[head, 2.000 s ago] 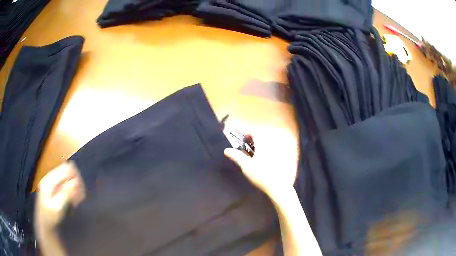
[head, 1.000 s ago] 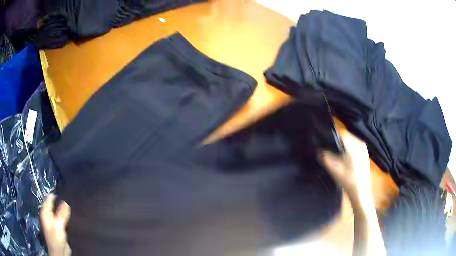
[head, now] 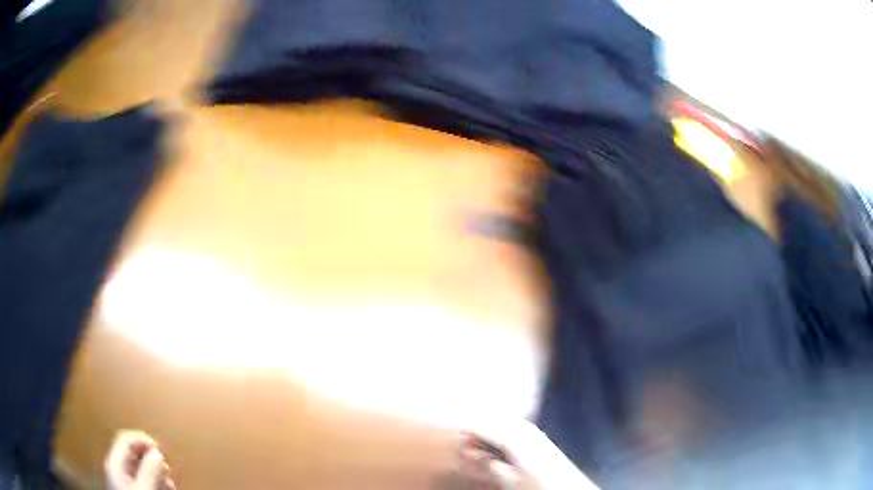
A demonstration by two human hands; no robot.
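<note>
The frame is blurred. My left hand (head: 139, 463) is at the bottom left, cut off by the lower edge, with its fingers curled; I cannot tell if it holds anything. My right hand (head: 503, 457) is at the bottom, right of centre, also partly cut off. A small dark thing shows at its fingers, too blurred to name. Bare tabletop shows between the hands, with no garment visible there. The black garment pile (head: 689, 306) lies to the right of my right hand. A long black garment (head: 72, 249) lies along the left.
Folded black garments (head: 431, 57) lie across the far side of the orange-brown table (head: 335, 191). A yellow object (head: 709, 150) and a red strip (head: 718, 124) are at the far right. More dark cloth (head: 823, 278) lies at the right edge.
The view has shifted back from the table's left side. The black garment that was spread between my hands is no longer visible there. Both hands now show lower in the frame.
</note>
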